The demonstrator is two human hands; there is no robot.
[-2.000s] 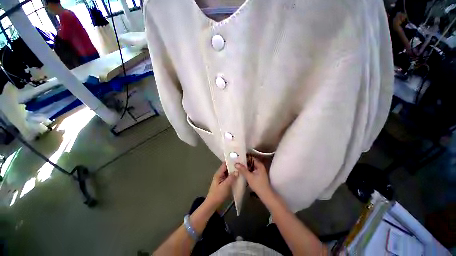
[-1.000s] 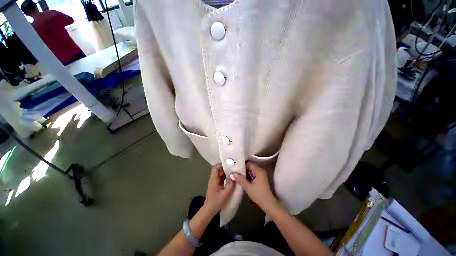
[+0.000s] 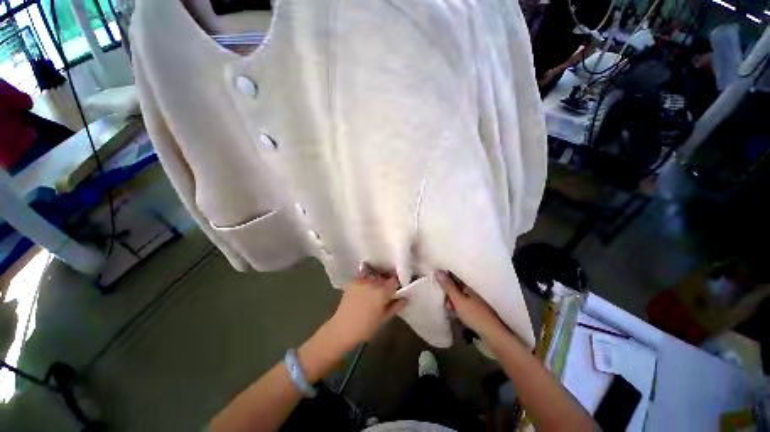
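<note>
A cream jacket (image 3: 363, 126) with round covered buttons down its front hangs in front of me, more like it behind at the right. My left hand (image 3: 371, 295), with a pale bangle on the wrist, holds the jacket's lower front near the hem. A small dark thing shows at its fingers; I cannot tell what it is. My right hand (image 3: 460, 299) grips the cloth just to the right, its fingers partly hidden by the fabric. A curved pocket edge shows on the left front.
A white-topped table (image 3: 692, 363) at the lower right holds papers (image 3: 629, 359), a black phone (image 3: 618, 403) and a thin dark red pen. A person in red (image 3: 15, 126) is at the left edge. A black fan-like object (image 3: 646, 101) stands at upper right.
Both hands have moved right, from the button edge to the other lower front. The jacket has turned and shifted left in view. The phone on the table has come into view.
</note>
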